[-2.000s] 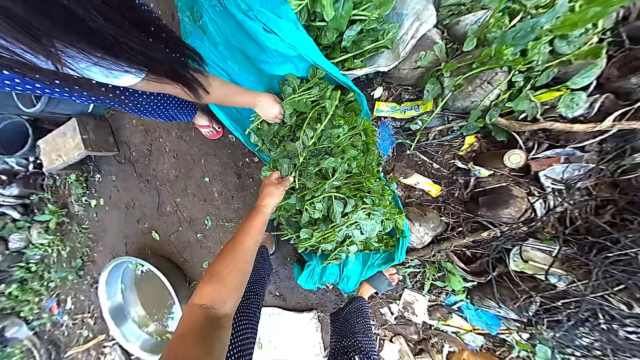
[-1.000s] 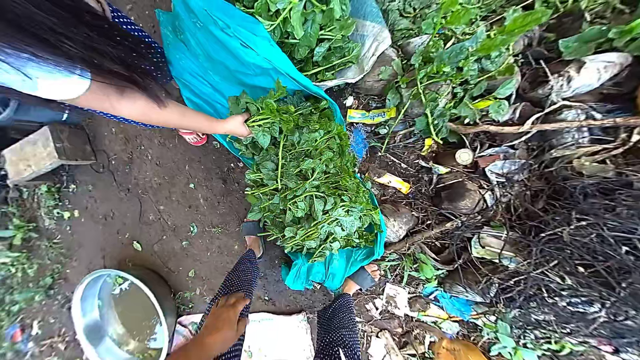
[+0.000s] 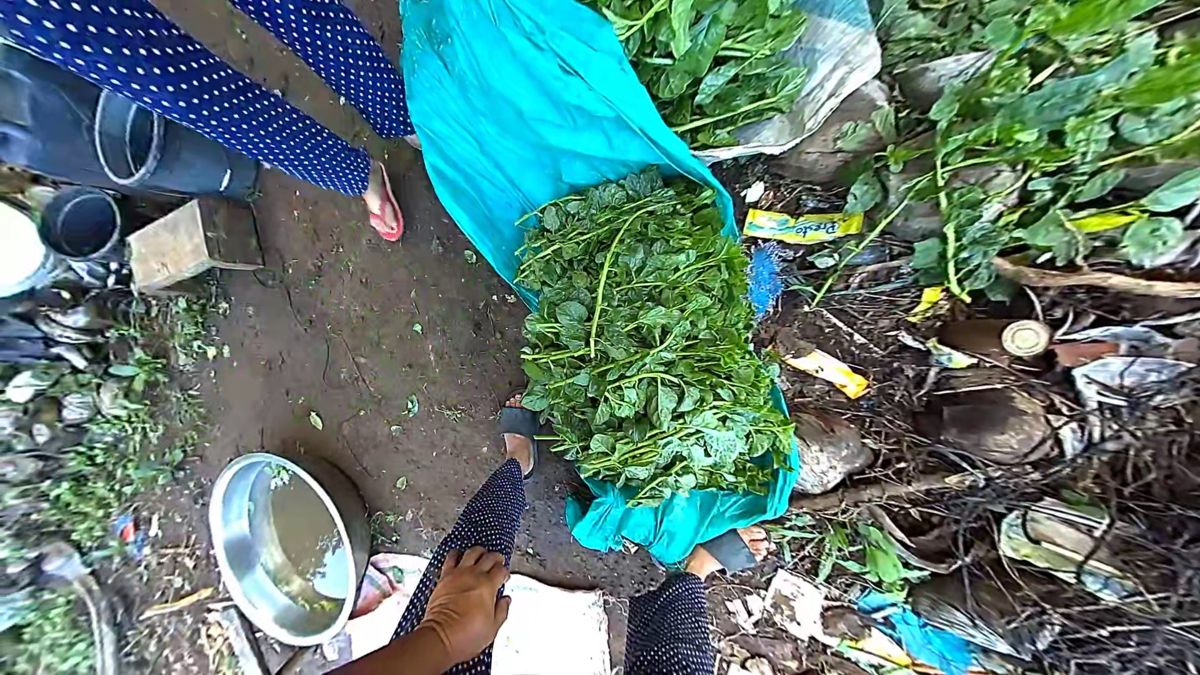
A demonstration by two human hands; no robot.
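Observation:
My left hand rests palm down on my left leg in dark dotted trousers, fingers slightly spread and holding nothing. My right hand is out of view. In front of my feet, a heap of leafy green stems lies on a turquoise plastic sheet. The sheet's near end is bunched beside my right sandal. At the left, a round metal basin holds cloudy water with a few leaves in it.
Another person in blue dotted trousers stands at upper left near a wooden block and dark buckets. More greens lie on a pale sack at the top. Stones, branches and plastic litter cover the right side.
My left hand has moved from the greens back to my leg. The other person's hand, earlier on the greens, is out of view, and that person now stands away from the heap.

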